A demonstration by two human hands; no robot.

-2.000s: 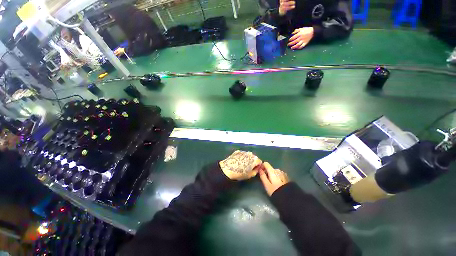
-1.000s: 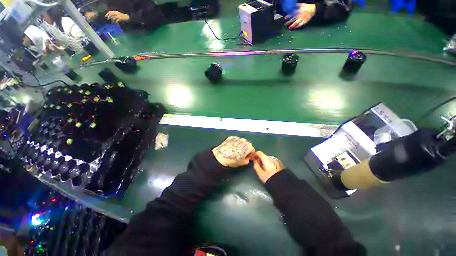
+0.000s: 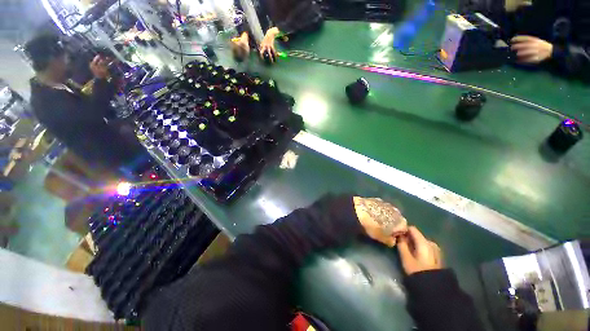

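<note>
My left hand (image 3: pixel 380 220) and my right hand (image 3: pixel 422 252) meet at the fingertips above the dark green bench. The left fingers are curled, and the right thumb and fingers point up against them. Whether something small is between the fingertips cannot be told. Black round units stand on the green belt beyond the white strip, one at the centre (image 3: pixel 357 90), one further right (image 3: pixel 469 105) and one with a purple glow (image 3: pixel 564 137). The screw feeder (image 3: pixel 540 278) is at the lower right. The driver's tan end (image 3: pixel 566 321) is cut off by the picture's edge.
Stacked black trays (image 3: pixel 233 155) with wired parts are at left on the bench. More black trays (image 3: pixel 155 239) lie lower down. A white strip (image 3: pixel 414 184) edges the bench. A black box (image 3: pixel 472 45) and other people's hands are across the belt. A person stands at left.
The view has swung left, so my hands, the feeder and the driver appear further right and lower. My hands stay together. Another person's hand now shows at a black unit on the belt.
</note>
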